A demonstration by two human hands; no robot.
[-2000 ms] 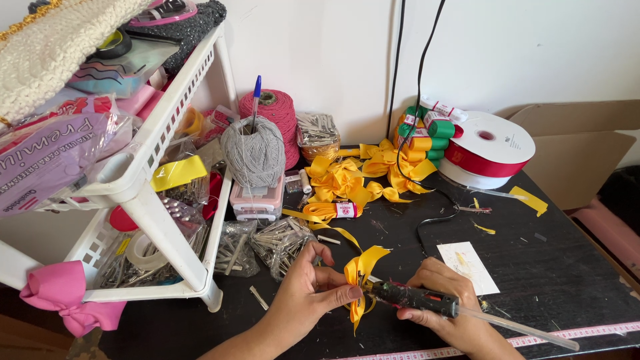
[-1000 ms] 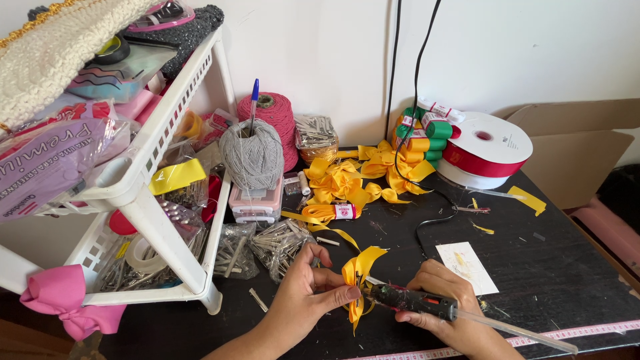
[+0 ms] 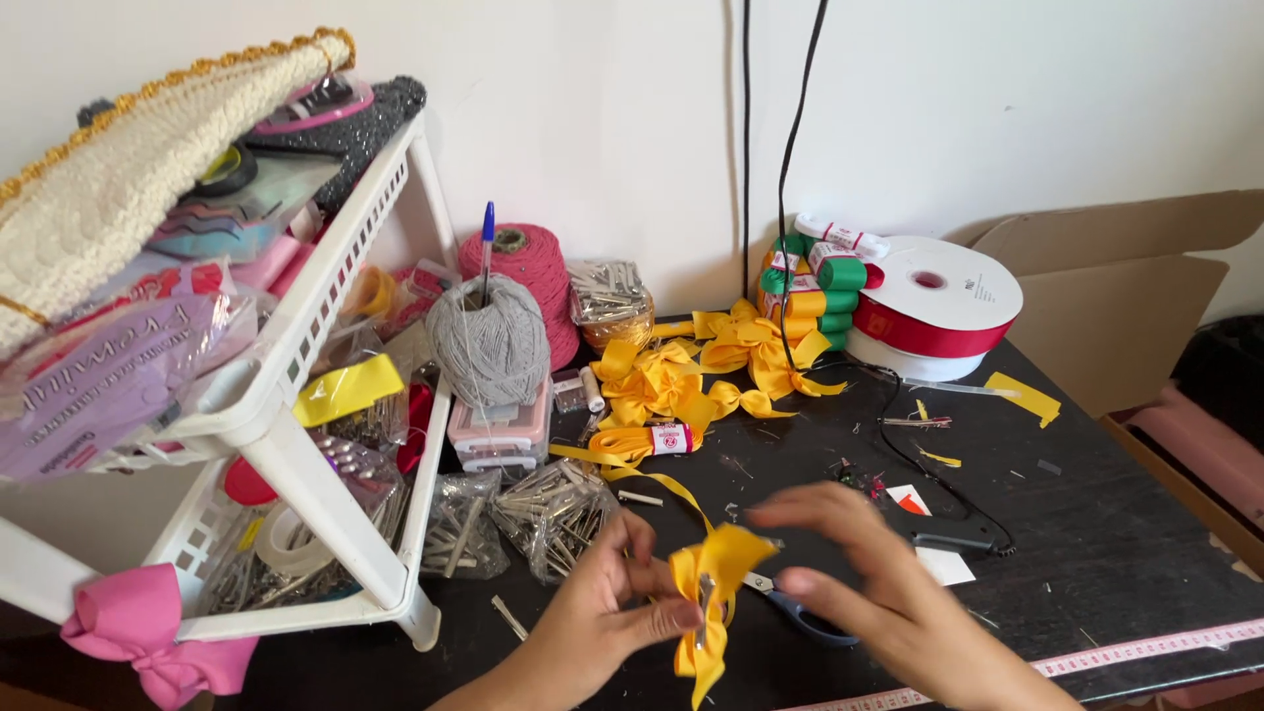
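Observation:
Between its thumb and fingers, my left hand (image 3: pixel 612 617) grips a yellow ribbon bow (image 3: pixel 713 597) with a metal hair clip (image 3: pixel 703 612) on its face. My right hand (image 3: pixel 869 583), fingers apart, is just right of the bow and holds nothing visible. Beneath it lie scissors (image 3: pixel 812 620) with dark blue handles, partly hidden. The hot glue gun (image 3: pixel 953 538) rests on the black table behind my right hand, over a white card (image 3: pixel 945 565). Several finished yellow bows (image 3: pixel 750 351) are piled at the back, beside a roll of yellow ribbon (image 3: pixel 642 441).
A white plastic rack (image 3: pixel 286 474) stands at left, a pink bow on its leg. Bags of metal clips (image 3: pixel 558 518), grey yarn (image 3: pixel 489 341) and pink twine (image 3: pixel 533 286) sit near it. Ribbon spools (image 3: pixel 933 296) stand at the back right; a pink tape measure (image 3: pixel 1155 647) runs along the front edge.
My right hand has let go of the glue gun, which now lies on the table, and has opened beside the bow. My left hand still holds the bow. The scissors have come into sight.

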